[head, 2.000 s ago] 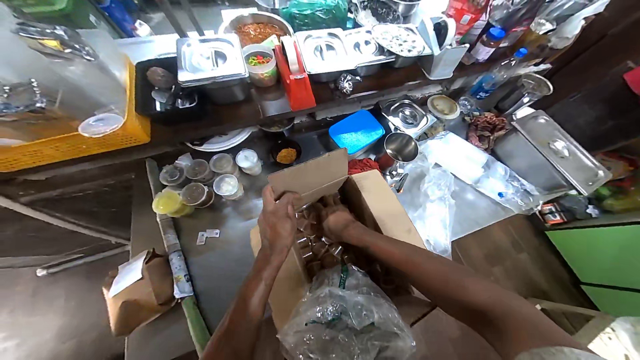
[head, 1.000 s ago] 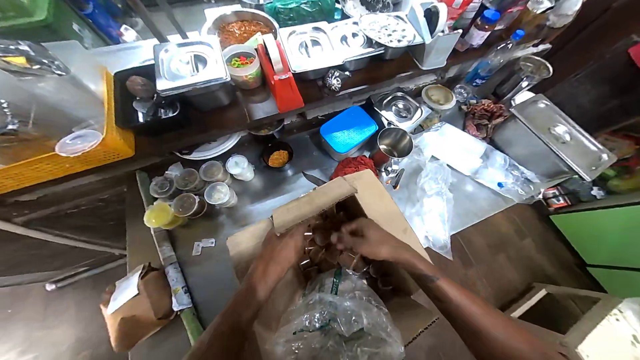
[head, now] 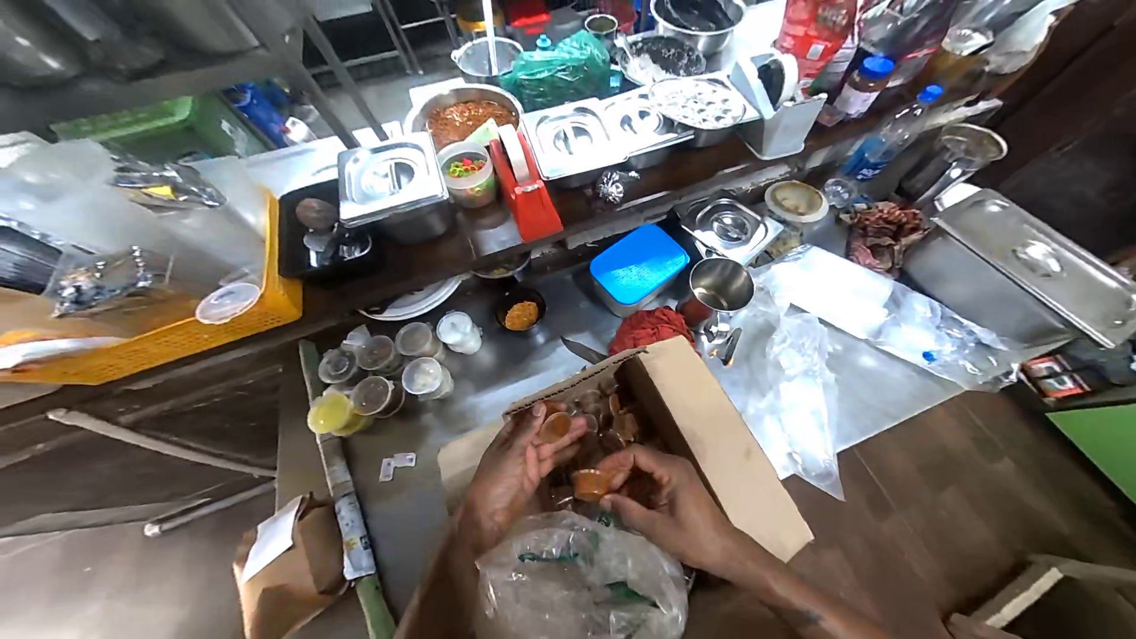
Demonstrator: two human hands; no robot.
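Note:
An opened cardboard box (head: 719, 435) stands on the steel counter, with several small lidded sauce cups (head: 612, 417) inside. My left hand (head: 510, 466), over the box's left side, holds a small cup of orange-brown sauce (head: 556, 428). Between the thumb and fingers of my right hand (head: 670, 497) is another such sauce cup (head: 590, 484), just above the box's contents. A clear plastic bag (head: 581, 577) with green print bulges at the near side of the box, between my forearms.
Lidded plastic tubs (head: 377, 395) stand left of the box. Behind it are a red cloth (head: 650, 330), a knife (head: 582, 350), a blue-lidded container (head: 639, 264) and a metal cup (head: 721, 286). Plastic bags (head: 799, 390) lie right. A brown paper bag (head: 297, 568) sits at the left edge.
Both hands were reaching down among the cups inside the box; now they are raised slightly apart, each with a cup showing in the fingers.

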